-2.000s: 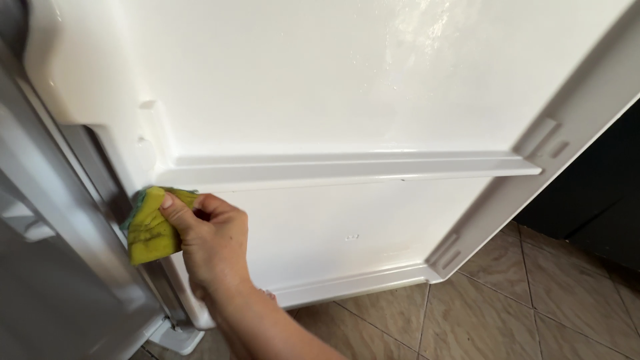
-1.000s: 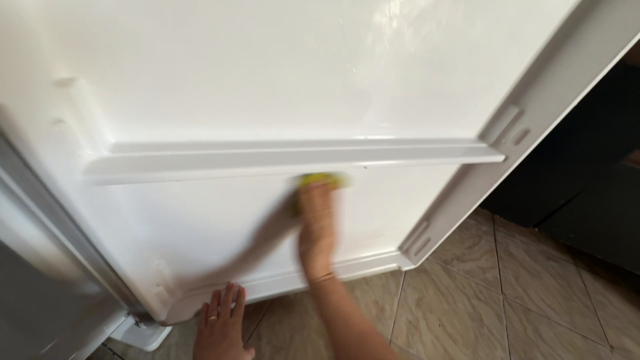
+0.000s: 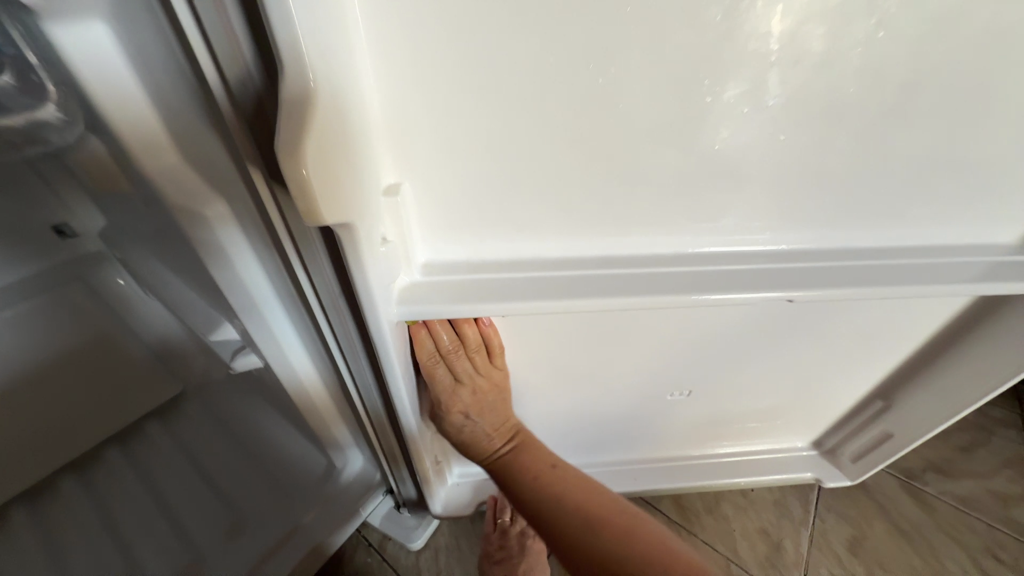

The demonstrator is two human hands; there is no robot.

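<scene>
My right hand (image 3: 468, 392) reaches in from the lower right, its fingers together and pointing up under the shelf ledge (image 3: 688, 284) of a white refrigerator door (image 3: 624, 360), at the hinge side. A thin strip of a yellow-green sponge (image 3: 414, 322) shows at the fingertips; the hand covers the rest. Lower down, my left hand (image 3: 514, 540), with a ring on one finger, is at the door's bottom edge, partly hidden behind the right forearm, so its grip is unclear.
The open refrigerator compartment (image 3: 88, 368) stands at the left, with a dark gap and the metallic frame edge (image 3: 320, 312) beside the door. A white hinge foot (image 3: 402, 524) sits at the bottom. Brown floor tiles (image 3: 736, 532) lie below the door.
My right hand has moved left with the sponge, from the middle of the lower door panel to its hinge side under the ledge. The view has shifted.
</scene>
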